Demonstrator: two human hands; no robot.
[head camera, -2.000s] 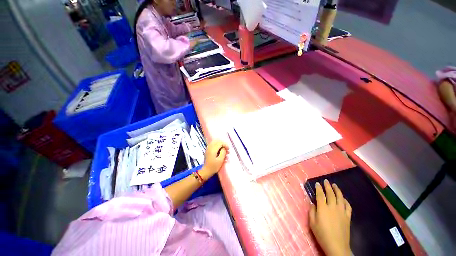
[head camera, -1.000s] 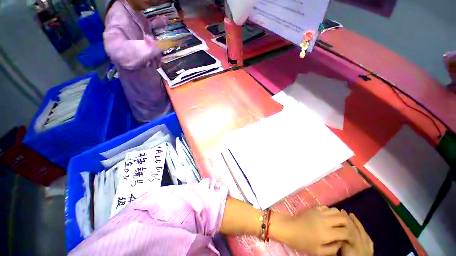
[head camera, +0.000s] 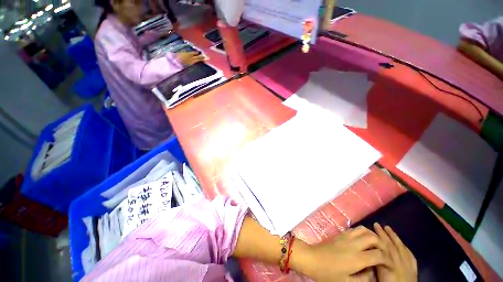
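Note:
A black tablet (head camera: 427, 237) lies on the red bench at the lower right, with a small white label near its right corner. My right hand (head camera: 401, 256) rests on it with fingers extended, partly covered by my left hand. My left hand (head camera: 344, 254), with a bracelet at the wrist, reaches across from the left and overlaps my right hand at the tablet's near edge. Its fingertips are hidden, so I cannot tell whether it holds anything. A stack of white sheets or sleeves (head camera: 309, 165) lies left of the tablet, with a dark blue edge line along its left side.
A blue crate (head camera: 77, 220) full of white sleeves, with a handwritten sign, stands left of the bench. Another filled blue crate (head camera: 66, 171) is behind it. A person in pink (head camera: 129, 66) works at stacked tablets (head camera: 190, 82) farther up. Loose white sheets (head camera: 449, 165) lie at right.
My left hand has moved from the bench edge beside the crate across to my right hand on the tablet. The person farther up has moved a hand over the nearer tablets. The view has shifted.

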